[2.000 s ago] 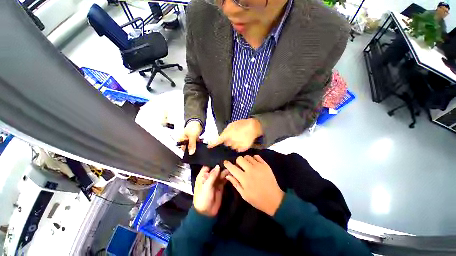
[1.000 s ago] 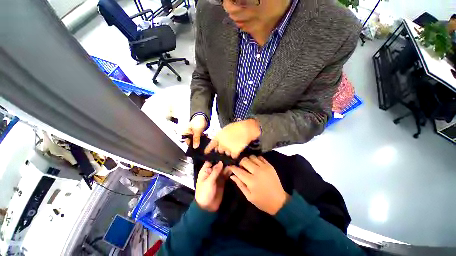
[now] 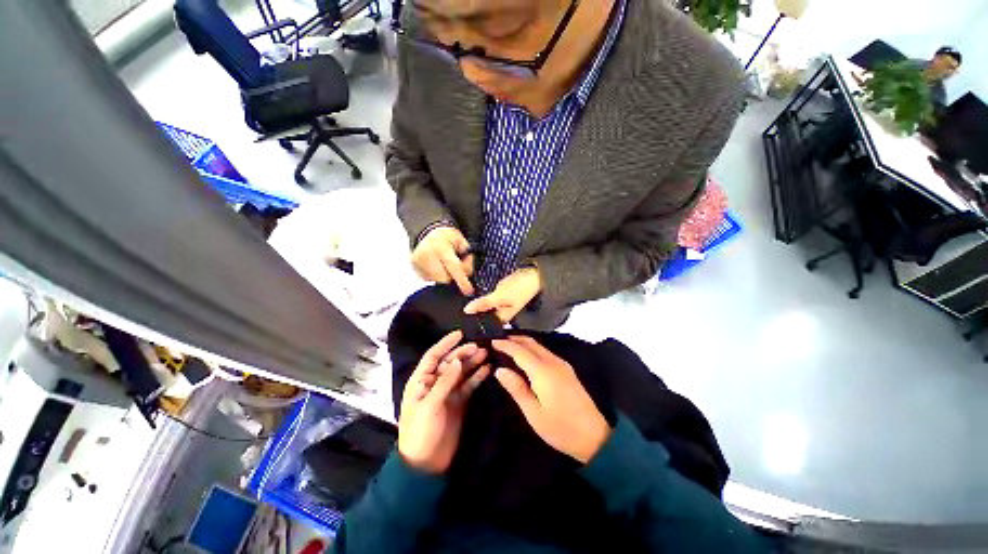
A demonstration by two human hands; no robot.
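Observation:
A large black garment (image 3: 639, 395) is draped over my lap and the ledge, its folds hard to make out. My left hand (image 3: 439, 403) is at the garment's upper part, palm partly turned up, fingers curled at a fold. My right hand (image 3: 549, 395) lies on the cloth to the right, its fingertips on the same fold. The two hands are close together. The hands of the person opposite touch the same spot from the far side; one fingertip points down at a small flat black strip (image 3: 477, 324). What exactly my fingertips pinch is too dark to tell.
A person in a grey-brown blazer (image 3: 639, 141) stands close opposite. A grey curtain (image 3: 184, 206) hangs at left. A white bin (image 3: 325, 243) is behind it. Blue crates (image 3: 284, 460) are at lower left, beside a white sewing machine (image 3: 65, 454). An office chair (image 3: 298, 97) is farther back.
The garment's far part now bulges in a rounded shape towards the left. The other person's hands have shifted closer together, with one finger pointing down. My hands stay at the cloth.

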